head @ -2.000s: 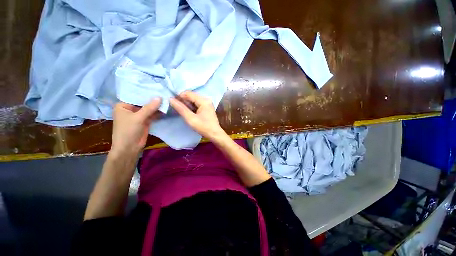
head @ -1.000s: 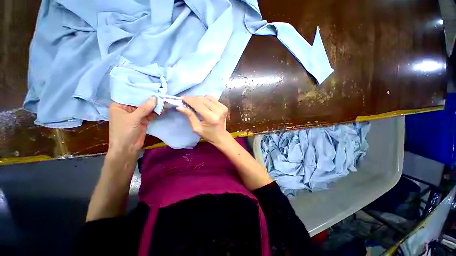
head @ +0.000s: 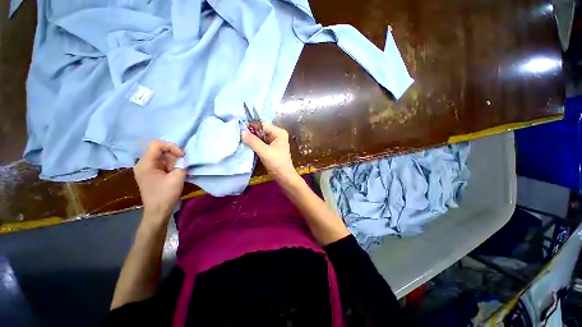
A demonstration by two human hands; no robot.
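A light-blue shirt (head: 172, 83) lies crumpled over the table, its near part reaching past the front edge. A small white label (head: 141, 95) shows on it. My left hand (head: 161, 175) pinches the cloth edge between thumb and fingers. My right hand (head: 270, 148) holds small thread snips (head: 254, 122), blades pointing up and away and parted, beside a folded cloth part; its fingertips touch that cloth. A narrow flat strip with a pointed end (head: 373, 59) runs out from the shirt to the right.
The glossy dark-brown table (head: 459, 70) has yellow tape (head: 504, 127) along its front edge. Below it at right, a pale grey tub (head: 447, 246) holds crumpled light-blue garments (head: 402, 191). A magenta apron (head: 239, 223) is against the table edge.
The folded cloth between my hands has been opened out and the white label has come into view. My left hand has moved slightly down, and the snips now point away from me.
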